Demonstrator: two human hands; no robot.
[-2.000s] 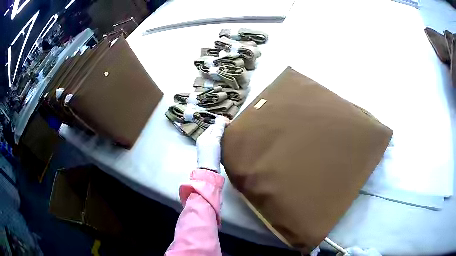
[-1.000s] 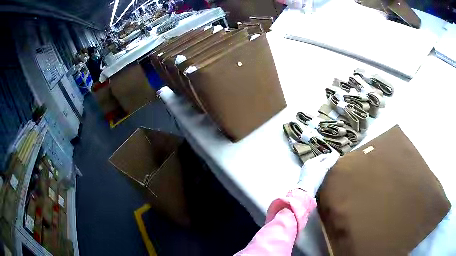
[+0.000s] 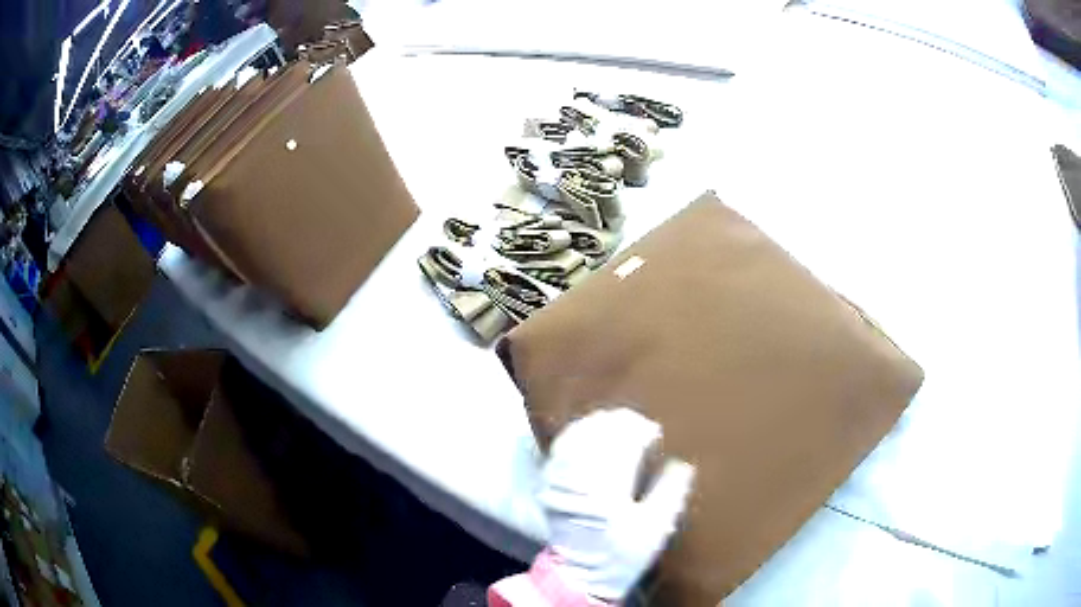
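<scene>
A brown handbag (image 3: 735,356) lies flat on the white-covered table, one corner pointing away from me, with a small pale gold plate near its upper left edge. My left hand (image 3: 611,498), in a white glove below a pink sleeve, is over the bag's lower left part. It is slightly blurred, its thumb apart from its fingers, and nothing shows in it; whether it presses on the bag is unclear. My right hand is not in view. Rolled olive-tan straps (image 3: 545,231) with white bands lie just beyond the bag's left corner.
Several upright brown bags (image 3: 314,196) stand in a row at the table's left edge. Large white sheets (image 3: 996,474) lie beside and under the handbag on the right. An open carton (image 3: 178,415) stands on the floor at left, near yellow tape (image 3: 213,569).
My left hand has left the bag's left corner beside the straps and moved nearer me, over the bag's lower part. The view swung left, then back right.
</scene>
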